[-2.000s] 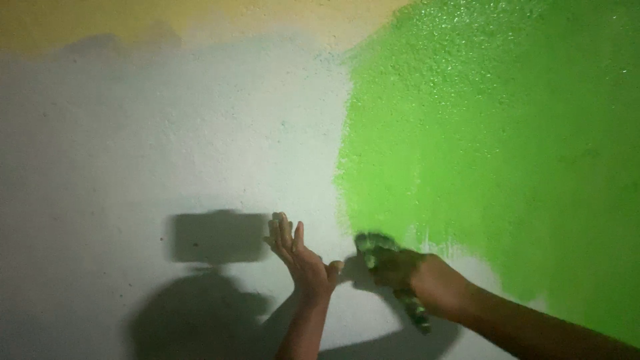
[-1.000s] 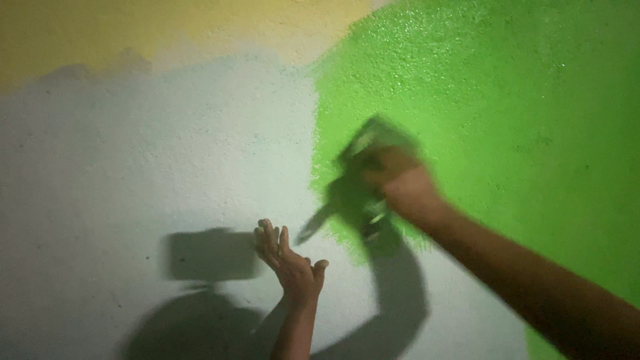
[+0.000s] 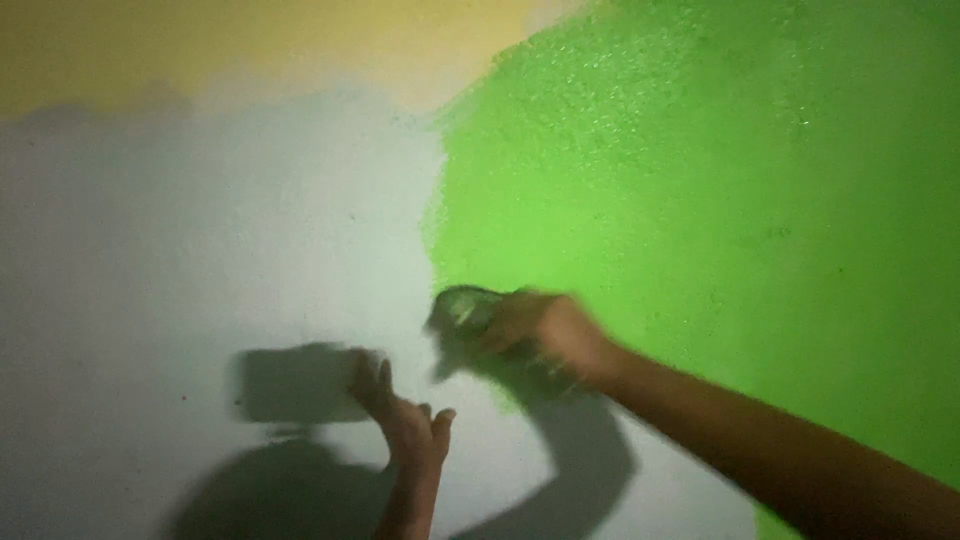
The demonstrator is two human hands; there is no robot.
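Observation:
My right hand (image 3: pixel 559 334) is closed around a paintbrush (image 3: pixel 465 307), blurred by motion, at the left edge of the wet green paint (image 3: pixel 600 225). The brush head points left; its handle is mostly hidden by my fingers and shadow. Low in the middle, my left hand (image 3: pixel 409 420) holds nothing, fingers spread and raised, in front of the pale wall (image 3: pixel 300 225). Whether its fingertips touch the wall cannot be told.
Yellow paint (image 3: pixel 225 45) covers the top left of the wall, with an uneven lower border. Dark shadows of a head, a boxy shape and an arm fall across the lower wall. Bare pale wall (image 3: pixel 690 472) shows beneath my right forearm.
From low on the green edge, my right hand rose with the brush, then came down and left again. Green covers more of the wall at its lower left edge than two seconds ago.

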